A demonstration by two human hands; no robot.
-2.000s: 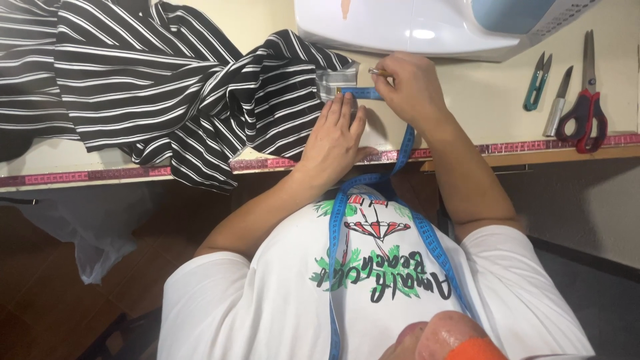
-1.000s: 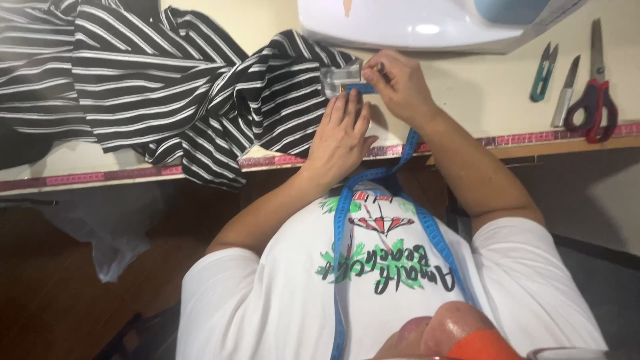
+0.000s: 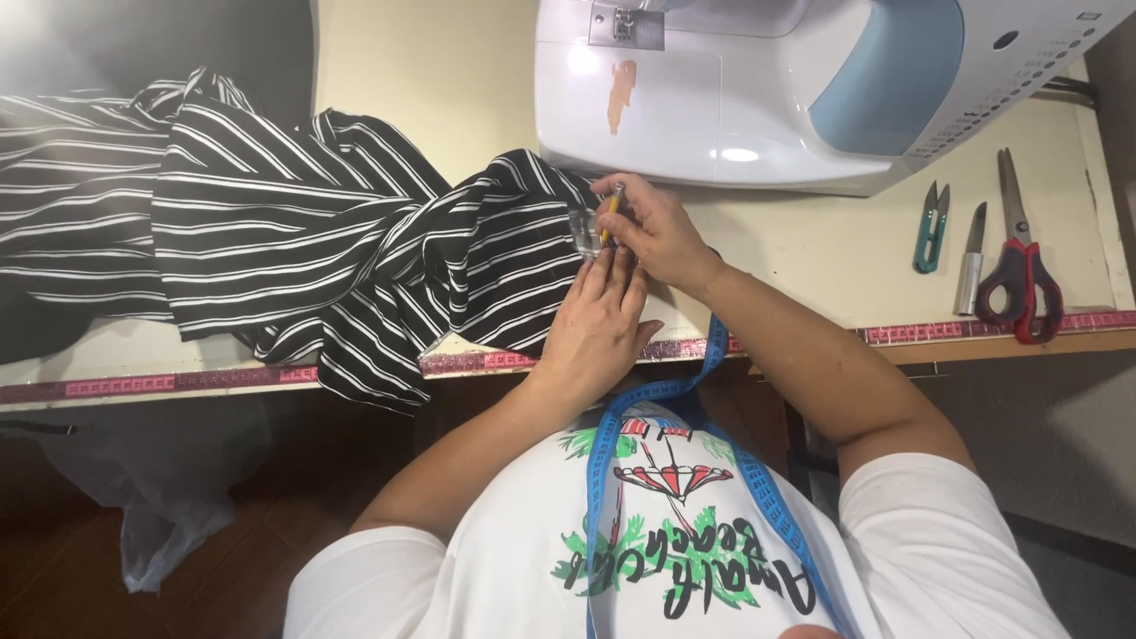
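Observation:
My right hand (image 3: 655, 229) grips a yellow pencil (image 3: 612, 213), its lower end at the turned edge of a black-and-white striped fabric (image 3: 506, 257). Flat beside it, my left hand (image 3: 603, 311) presses on the fabric edge with its fingertips close to the pencil. A grey patch (image 3: 584, 232) shows at that edge. A blue tape measure (image 3: 600, 479) hangs around my neck over the printed white shirt and runs up under my right wrist; its end near my fingers is mostly hidden.
A white and blue sewing machine (image 3: 666, 106) stands just beyond my hands. Thread snips (image 3: 930, 232), a metal-handled blade (image 3: 969, 282) and red-handled scissors (image 3: 1021, 266) lie to the right. A pink measuring tape (image 3: 941, 332) runs along the table's front edge. A translucent plastic bag (image 3: 169, 497) hangs below at left.
The blue tape's end, stretched between my hands at the fabric edge before, is now mostly hidden. My right hand has moved closer to my left fingertips, with the pencil more upright.

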